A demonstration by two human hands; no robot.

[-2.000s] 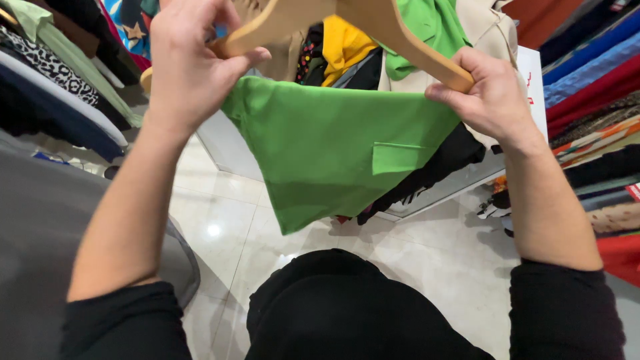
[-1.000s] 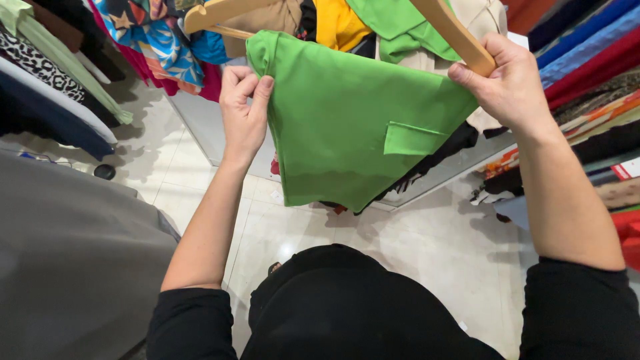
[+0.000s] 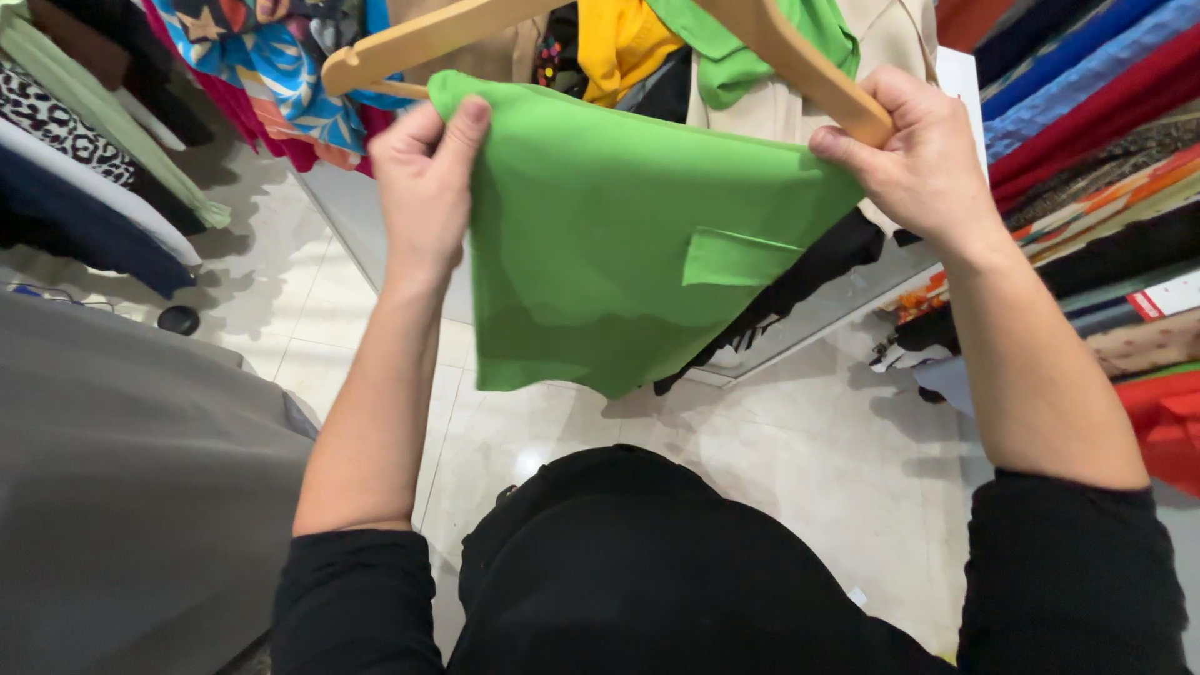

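A green garment (image 3: 600, 225) with a pocket flap hangs folded over the bar of a wooden clothes hanger (image 3: 450, 42). My left hand (image 3: 422, 187) pinches the garment's upper left edge between thumb and fingers, just below the hanger's left arm. With my right hand (image 3: 914, 164) I grip the right end of the hanger, and the thumb lies by the garment's upper right corner. The hanger's top is cut off by the view's upper edge. Most of its bar is hidden by the cloth.
Behind the hanger, a white table (image 3: 961, 94) bears a heap of clothes, among them a yellow garment (image 3: 623, 47). Racks of hanging clothes stand at the left (image 3: 84, 150) and right (image 3: 1106, 112). Grey fabric (image 3: 131, 469) covers something at lower left.
My left hand has left the hanger's left arm, where it was two seconds ago, and now grips the green cloth's edge. My right hand has stayed at the hanger's right end.
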